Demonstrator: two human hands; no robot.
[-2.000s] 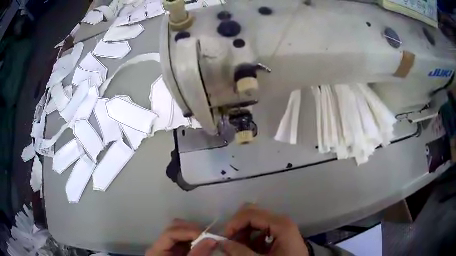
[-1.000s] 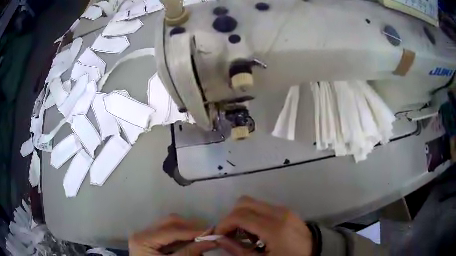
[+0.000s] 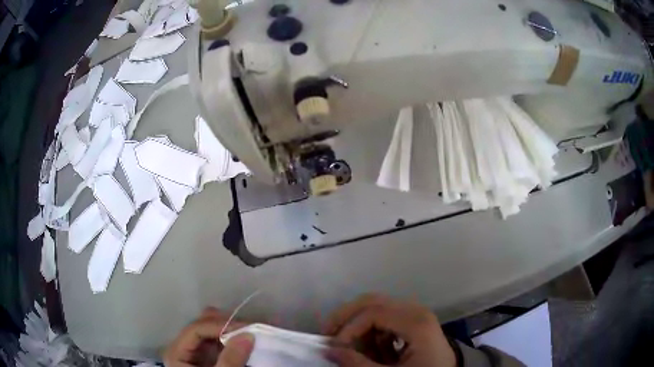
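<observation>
A white fabric piece (image 3: 287,347) is stretched between my two hands at the bottom edge, in front of the machine bed. My left hand (image 3: 208,342) pinches its left end, with the thumb on top. A thin pale thread sticks up from that end. My right hand (image 3: 391,335) holds its right end with curled fingers. A small shiny thing shows at the right fingers; I cannot tell what it is. The lower part of the piece and both hands are cut off by the frame.
The sewing machine head (image 3: 430,57) stands over its bed plate (image 3: 344,222). White pointed pieces (image 3: 149,235) lie spread on the grey table at left. Folded strips (image 3: 480,154) lie fanned under the machine arm. A white sheet (image 3: 520,335) shows below the table edge at right.
The fabric piece, small and mostly hidden between the fingers before, now shows wider. My hands have moved apart, the left one leftward. The view has shifted, so the machine appears further left.
</observation>
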